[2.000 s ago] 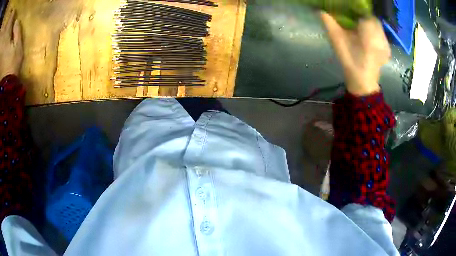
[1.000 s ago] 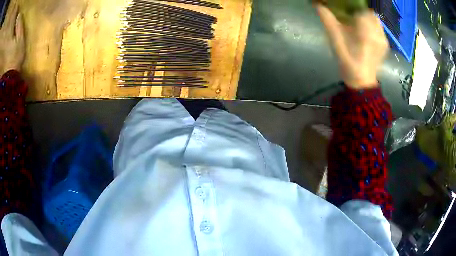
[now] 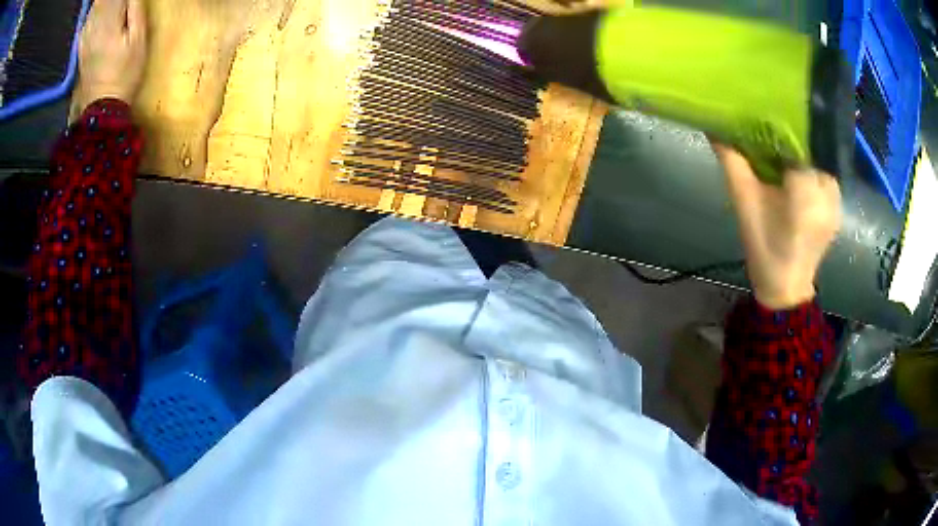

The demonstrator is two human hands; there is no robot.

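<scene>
A lime-green heat gun [image 3: 710, 77] with a black nozzle lies across the upper part of the view, its nozzle pointing left over a row of thin dark leads [image 3: 442, 123]. A pink-purple glow shows at the nozzle mouth, over the upper leads. My right hand [image 3: 787, 221] is shut on the heat gun's handle. The leads lie side by side on the worn wooden board [image 3: 247, 113], with pale tips at their left ends. My left hand [image 3: 111, 51] rests on the board's left part, beside a blue tray; its fingertips are near the top edge and I cannot tell whether it holds anything.
A blue tray [image 3: 70, 87] with dark pieces is at the upper left. Another blue tray [image 3: 905, 154] is at the right, near a white sheet [image 3: 915, 257]. A black cord [image 3: 669, 275] hangs at the bench edge. A blue perforated stool or basket [image 3: 190, 411] stands below.
The heat gun has come down into full view, its nozzle now over the leads. The view has shifted, so the board sits further right and the left tray shows.
</scene>
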